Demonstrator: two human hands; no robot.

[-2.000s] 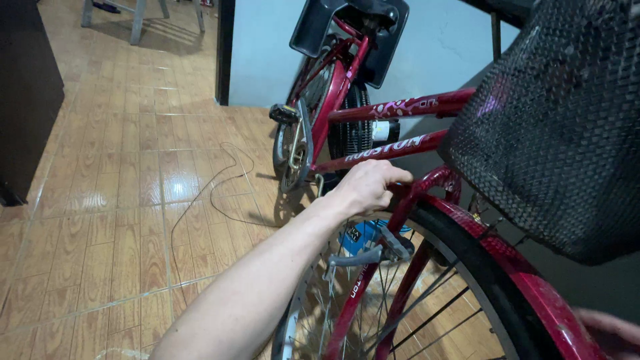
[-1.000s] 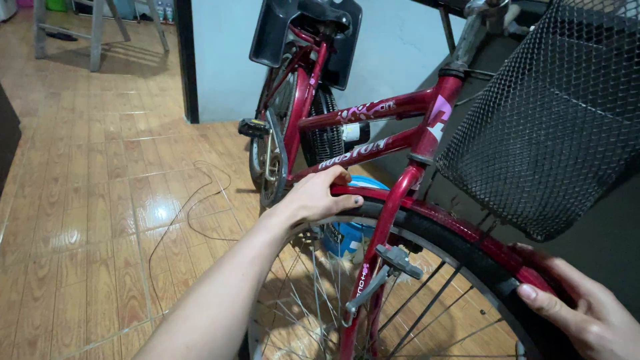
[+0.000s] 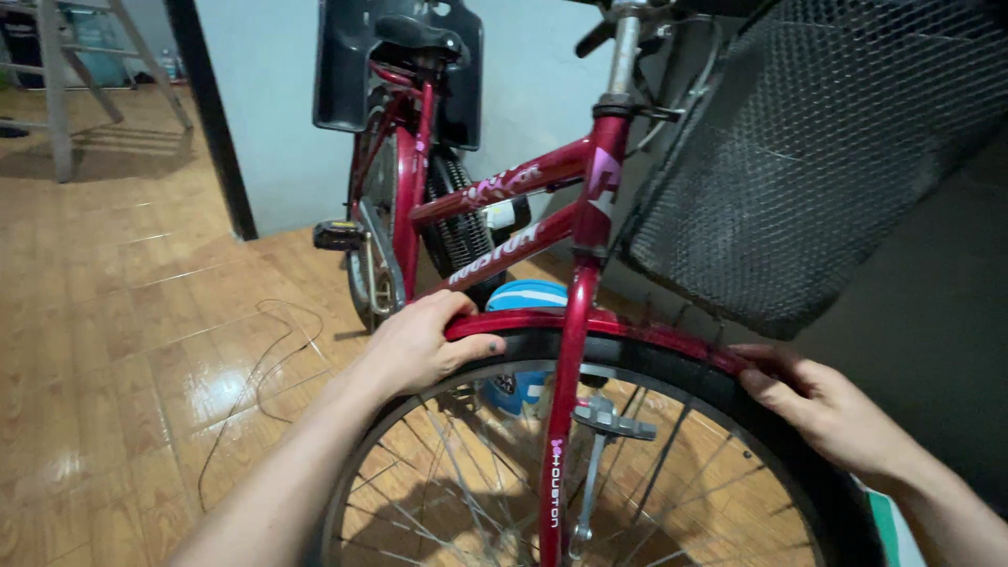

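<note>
A red bicycle point(image 3: 587, 213) stands before me, its front wheel with a black tire point(image 3: 630, 352) nearest. My left hand point(image 3: 429, 339) grips the left end of the red front fender point(image 3: 520, 320), thumb on the tire side. At the fender's right end, my right hand point(image 3: 811, 394) pinches its edge between thumb and fingers. Between the hands the red fork point(image 3: 568, 394) runs down past a grey brake caliper point(image 3: 614, 421). Above my right hand hangs a black mesh basket point(image 3: 787, 165). The fingertips of both hands are partly hidden.
Behind the frame are a fan point(image 3: 457, 224) and a blue and white container point(image 3: 526, 295). A thin wire point(image 3: 256, 370) lies on the tiled floor point(image 3: 118, 331). A metal stepladder point(image 3: 59, 94) stands at the back left, beyond the dark door frame point(image 3: 213, 118).
My right hand, barely visible at the lower right edge two seconds ago, is now on the fender. My left hand has moved from near the fork crown to the fender's left end. The view has shifted.
</note>
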